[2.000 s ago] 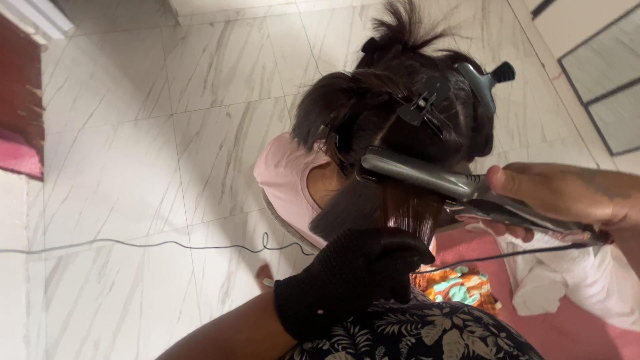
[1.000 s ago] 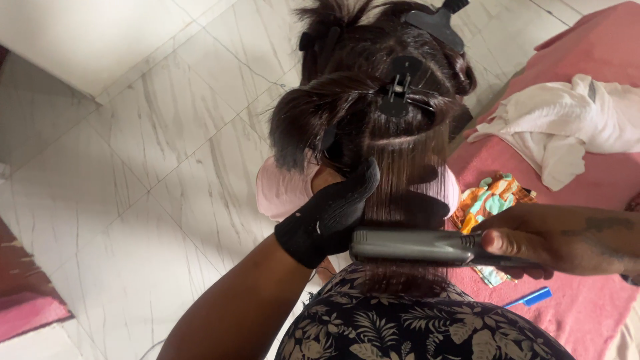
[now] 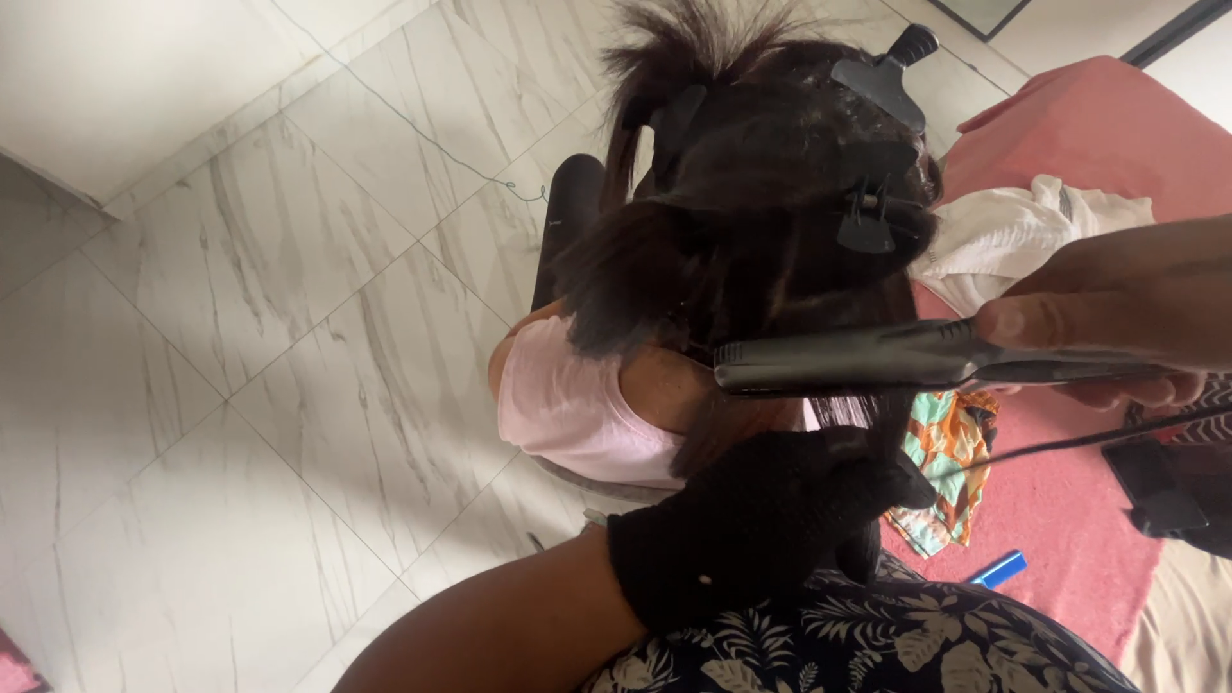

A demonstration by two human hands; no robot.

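Observation:
A seated person in a pink top (image 3: 577, 404) has dark hair (image 3: 751, 183) parted into sections, seen from behind and above. Black hair clips (image 3: 871, 217) hold the upper sections. My right hand (image 3: 1107, 308) grips a hair straightener (image 3: 847, 356), its plates lying across a section of hair at the back of the head. Below it, my left hand (image 3: 770, 520), in a black glove, has its fingers closed around the lower length of that hair. The fingertips are partly dark and hard to make out.
Right of the person, a pink cloth surface (image 3: 1068, 500) bears a white cloth (image 3: 1030, 231), a patterned orange and green cloth (image 3: 948, 462) and a blue comb (image 3: 1001, 570). A black cord (image 3: 1059, 445) runs close to my left hand. Marble-look tiles (image 3: 289, 366) cover the floor.
The straightener was low on the hair one second ago and is now higher, near the head. My left hand, beside the hair then, is now below the straightener and holding the hair.

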